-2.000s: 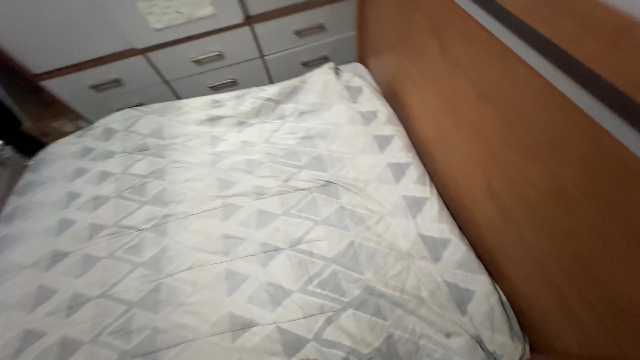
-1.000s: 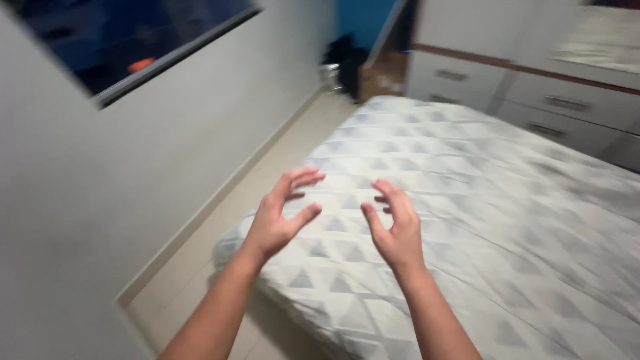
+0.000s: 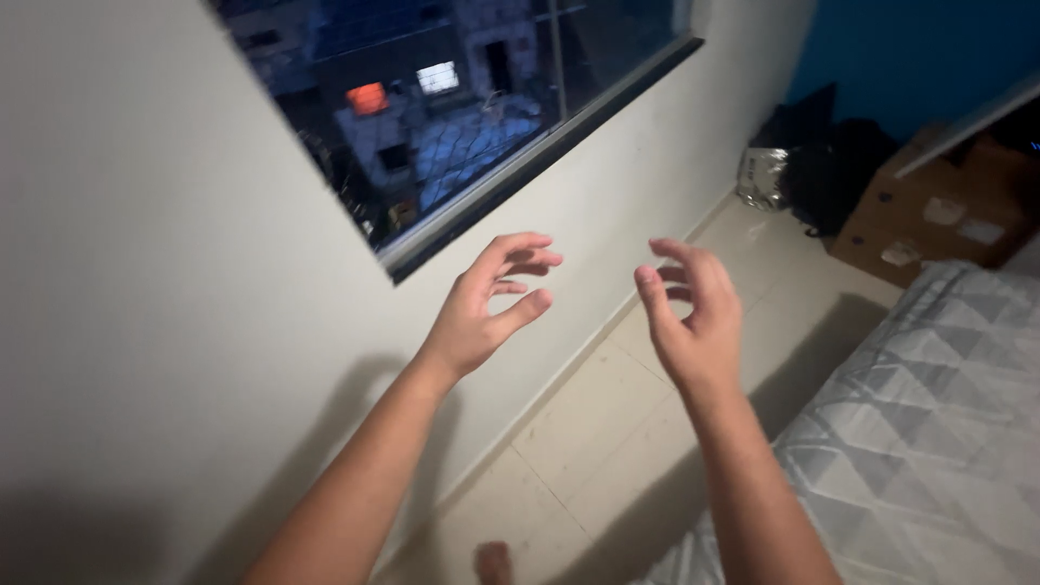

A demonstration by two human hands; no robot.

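My left hand (image 3: 487, 309) is raised in front of the white wall (image 3: 268, 341), its fingers curved and apart, holding nothing. To its right, over the tiled floor, my right hand (image 3: 695, 317) is held up in a like curve, also with nothing in it. A gap lies between the two hands, and the thumbs face each other. The bed with a grey and white triangle-patterned cover (image 3: 934, 422) is to the right of my right forearm. Neither hand touches the bed or the wall.
A window with a dark sill (image 3: 552, 162) is in the wall ahead. Cardboard boxes (image 3: 918, 211), a dark bag (image 3: 837, 175) and a silvery bag (image 3: 762, 179) stand in the far corner by a blue wall (image 3: 886, 57). A bare foot (image 3: 494, 561) shows on the floor tiles (image 3: 585, 439).
The view has swung left from the bed towards the window and wall. Both hands, out of view two seconds ago, were in view one second ago and remain raised and empty.
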